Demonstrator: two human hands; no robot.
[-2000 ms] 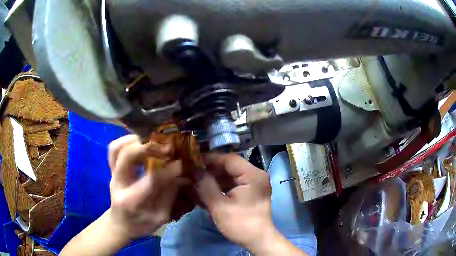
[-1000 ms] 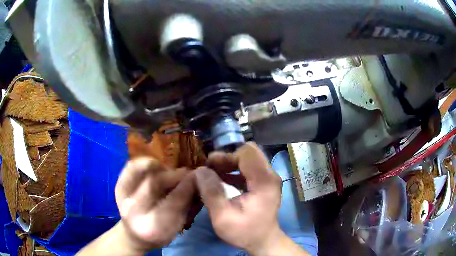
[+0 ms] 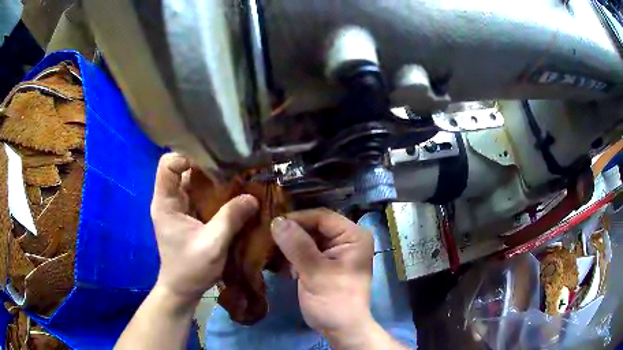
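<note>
A floppy orange-brown leather workpiece (image 3: pixel 247 263) hangs under the head of the grey-white sewing machine (image 3: pixel 471 41), its upper edge close to the presser foot area (image 3: pixel 290 172). My left hand (image 3: pixel 195 236) holds its left side, thumb on the front and fingers partly hidden behind it. My right hand (image 3: pixel 328 266) is at its right edge, thumb and index finger close together on the leather. The ribbed tension dial (image 3: pixel 374 184) is just above my right hand. The needle cannot be made out clearly.
A blue bin (image 3: pixel 116 225) of rough brown cut pieces (image 3: pixel 51 198) with a white slip (image 3: pixel 18 191) stands at the left. The cylinder arm (image 3: pixel 492 179) runs right. A clear plastic bag (image 3: pixel 502 294) with brown pieces lies lower right. My jeans-covered knees are below.
The view has shifted, so the machine appears further right. My hands have moved apart; my left hand has spread on the leather, more of which now shows hanging between them.
</note>
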